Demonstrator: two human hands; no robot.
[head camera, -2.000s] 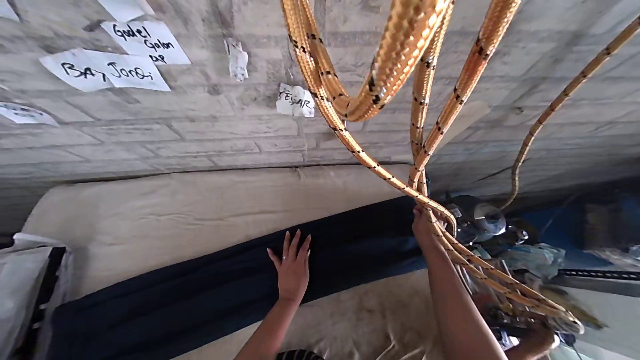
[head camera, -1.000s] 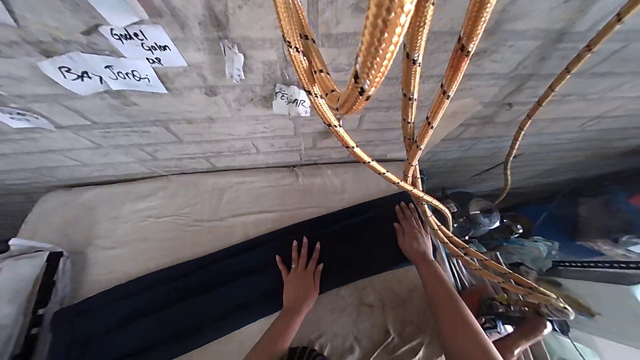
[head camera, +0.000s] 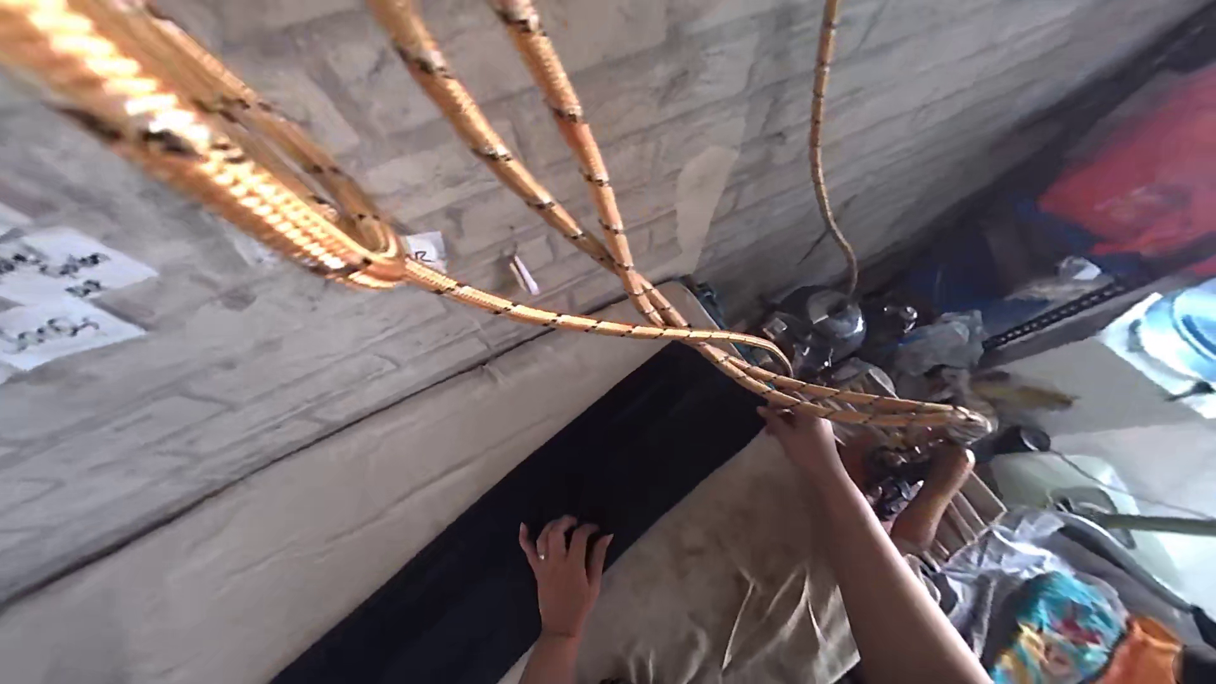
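A long strip of dark navy cloth (head camera: 560, 465) lies flat across a beige padded surface (head camera: 313, 541). My left hand (head camera: 567, 565) rests on the strip near its lower edge, fingers spread, nothing held. At the strip's far right end is my right hand (head camera: 798, 427), its fingertips at the cloth's edge and partly behind the rope; whether they pinch the cloth is unclear. Loops of thick orange braided rope (head camera: 589, 326) with black flecks hang in front, passing over the far end of the cloth.
A grey block wall (head camera: 313, 399) with papers bearing writing runs behind the padded surface. Clear plastic bags (head camera: 940, 342) and clutter stand at the right. Another person's bare limb (head camera: 936, 499) shows beside my right forearm. Colourful cloth (head camera: 1064, 627) lies at the lower right.
The view has swung to the right. My right hand, flat on the dark cloth a second ago, is now at its end edge with the fingers drawn together. My left hand stays on the cloth.
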